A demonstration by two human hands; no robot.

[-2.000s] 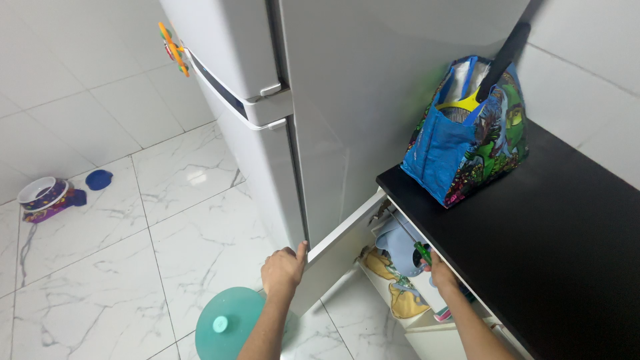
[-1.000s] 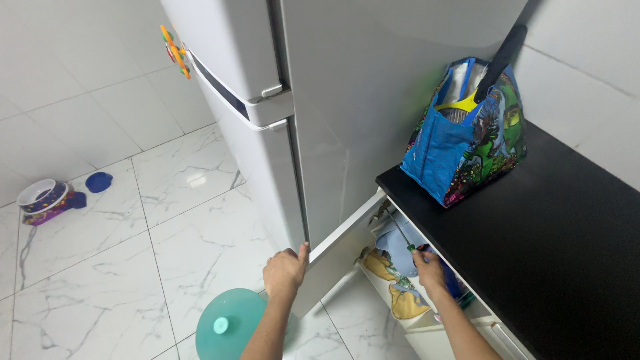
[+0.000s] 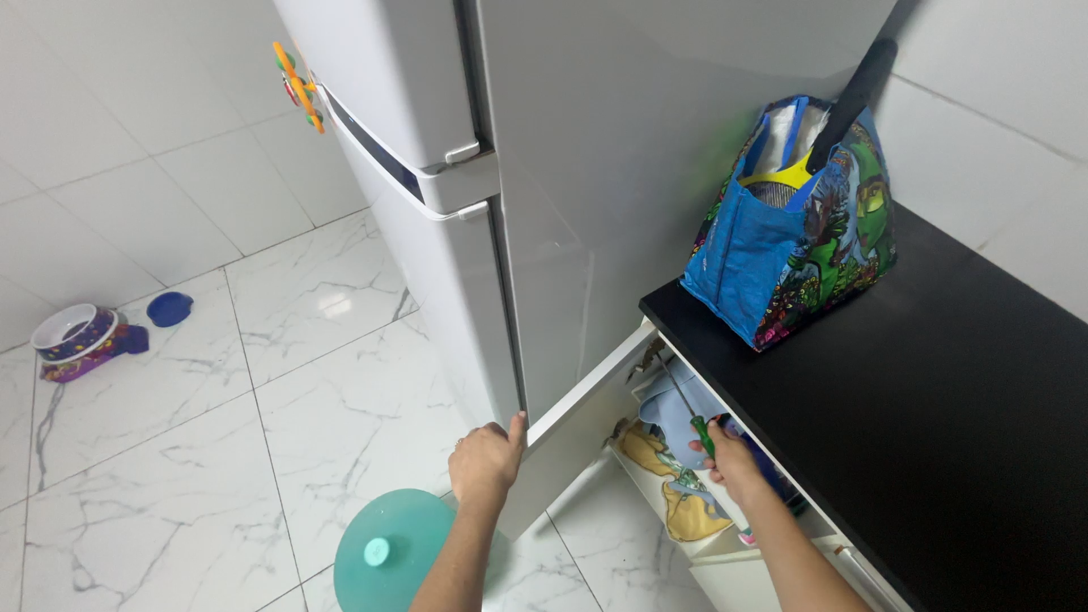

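Note:
My left hand (image 3: 489, 463) grips the outer edge of a white cabinet door (image 3: 565, 438), which stands ajar beside the fridge. In my right hand (image 3: 729, 459) is a screwdriver with a green handle (image 3: 702, 435). Its thin shaft points up and left, its tip close to the upper metal hinge (image 3: 648, 357) under the black countertop (image 3: 918, 408). Whether the tip touches a screw I cannot tell. A lower hinge (image 3: 619, 432) joins the door to the cabinet. Inside lie a light blue item (image 3: 680, 412) and yellow patterned cloth-like items (image 3: 693, 510).
A white fridge (image 3: 442, 280) stands beside the cabinet. On the countertop is a colourful bag (image 3: 790, 246) holding a black-and-yellow handled item. A teal round lid (image 3: 391, 552) is below my left forearm. Pet bowls (image 3: 76, 336) and a blue dish (image 3: 170, 308) sit on the tiled floor.
My right hand, lower inside the cabinet two seconds ago, has brought the screwdriver up so its shaft points to the upper hinge. My left hand has stayed on the door.

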